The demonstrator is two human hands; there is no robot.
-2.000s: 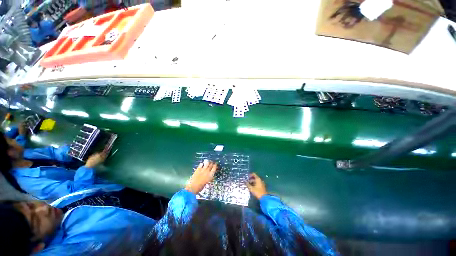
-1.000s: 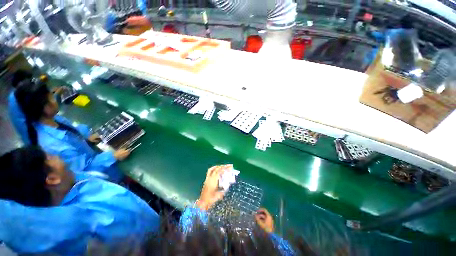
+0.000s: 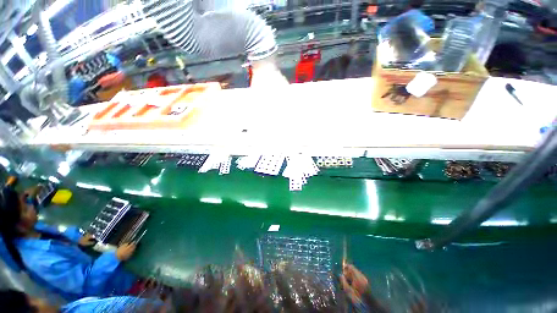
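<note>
A clear blister tray (image 3: pixel 297 252) with many small square pockets lies on the green bench in front of me. Its near part is covered by my hair at the bottom of the picture. A small white label (image 3: pixel 273 228) lies flat just above the tray. My right hand (image 3: pixel 354 282) is at the tray's right side, blurred and partly covered by hair; whether it holds a small part cannot be told. My left hand is not in view.
White perforated sheets (image 3: pixel 269 163) lie across the bench under the shelf edge. The overhead shelf (image 3: pixel 305 116) holds an orange tray (image 3: pixel 156 108) and a cardboard box (image 3: pixel 427 95). A dark metal post (image 3: pixel 488 198) slants at right. A person in blue (image 3: pixel 58 260) handles black trays at left.
My left hand, which held a white packet above the tray a second ago, is out of view. The view has turned and hair covers more of the tray. My right hand remains beside the tray.
</note>
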